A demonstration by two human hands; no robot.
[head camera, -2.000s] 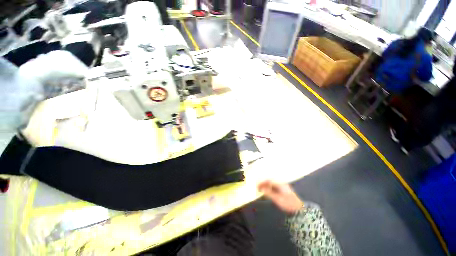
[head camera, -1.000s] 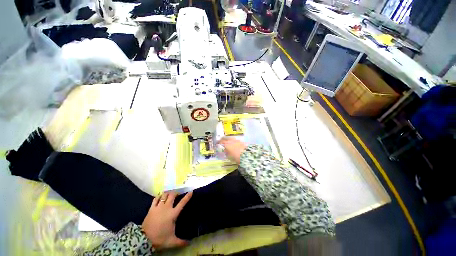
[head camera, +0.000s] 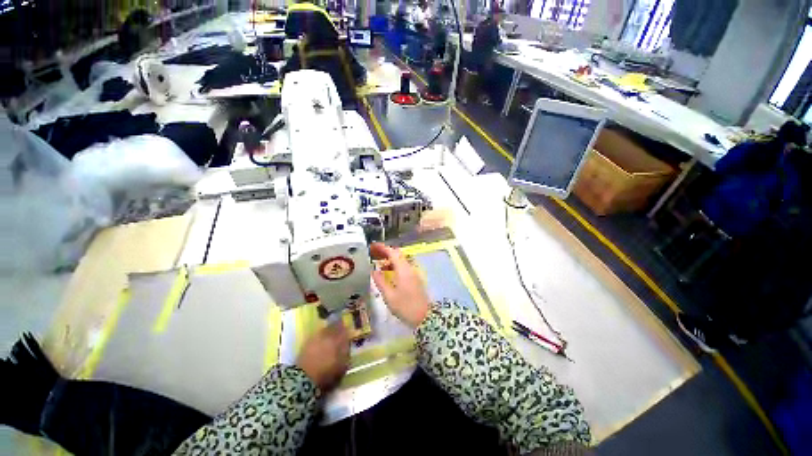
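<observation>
The white sewing machine head (head camera: 331, 258) with a round red logo stands in the middle. My left hand (head camera: 325, 354) is just left of the presser clamp (head camera: 359, 322), blurred, its fingertips hidden; I cannot tell if it holds anything. My right hand (head camera: 401, 287) is raised beside the right side of the head, fingers bent; its grip is unclear. The bundle of black pieces (head camera: 116, 417) lies at the lower left, partly cut off by the frame's edge, with frayed-looking ends.
Red-and-black snips (head camera: 539, 337) lie on the right of the table on a cord. A control screen (head camera: 559, 147) stands behind them. Clear plastic bags (head camera: 53, 191) are at the left. A cardboard box (head camera: 623, 171) and a seated person (head camera: 757, 191) are at the right.
The view has shifted. My left hand has moved from the black bundle up to the clamp. My right hand has moved from near the needle to beside the head. The bundle sits lower in view.
</observation>
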